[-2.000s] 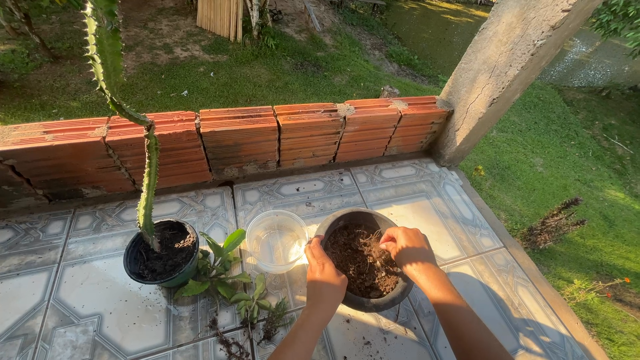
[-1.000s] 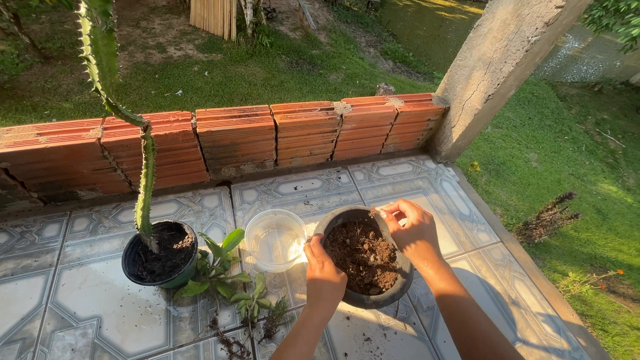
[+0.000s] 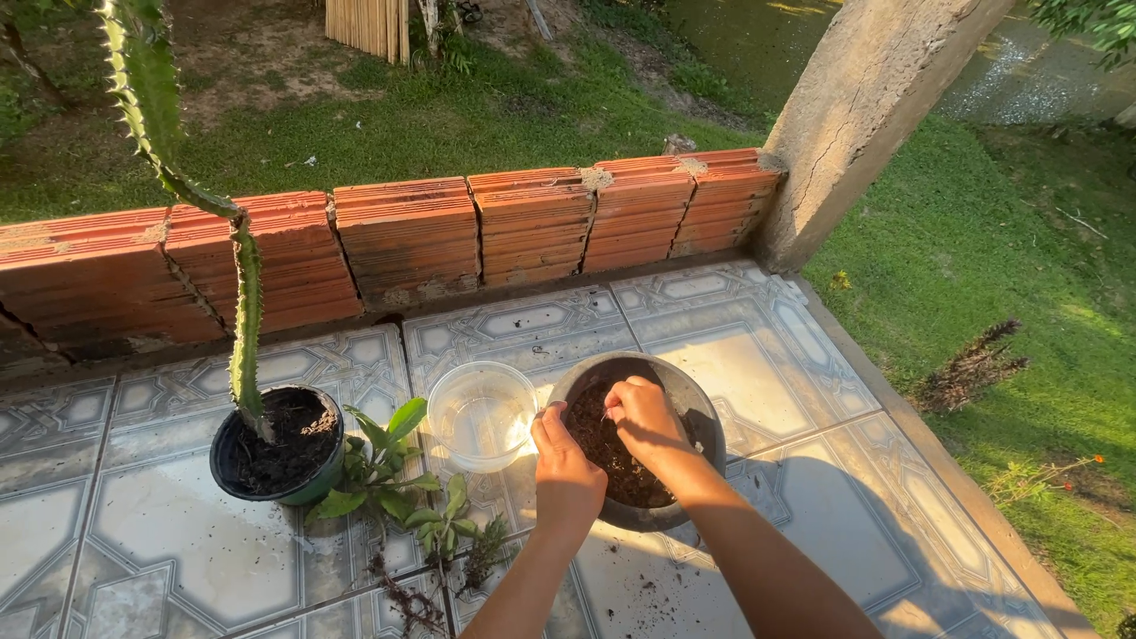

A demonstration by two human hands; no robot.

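Observation:
A round dark pot (image 3: 706, 417) full of brown soil (image 3: 612, 444) stands on the tiled floor. My left hand (image 3: 565, 470) grips the pot's left rim. Over the soil is my right hand (image 3: 646, 422), its fingers pinched together; whether something small is between them cannot be told. Just left of the pot is a clear plastic bowl (image 3: 482, 415). Uprooted leafy plants (image 3: 390, 470) lie beside it, with bare roots (image 3: 413, 608) toward me. Farther left, a tall cactus (image 3: 246, 319) grows from a dark green plastic pot (image 3: 327, 475) of soil.
A low wall of orange hollow bricks (image 3: 408, 235) runs behind the pots and meets a leaning concrete post (image 3: 852, 115). Crumbs of soil dot the floor tiles (image 3: 213, 524). The floor's edge (image 3: 932, 444) is on the right, with grass (image 3: 958, 240) beyond.
My right hand has moved from the right rim of the dark pot to over the soil. My left hand stays at the left rim.

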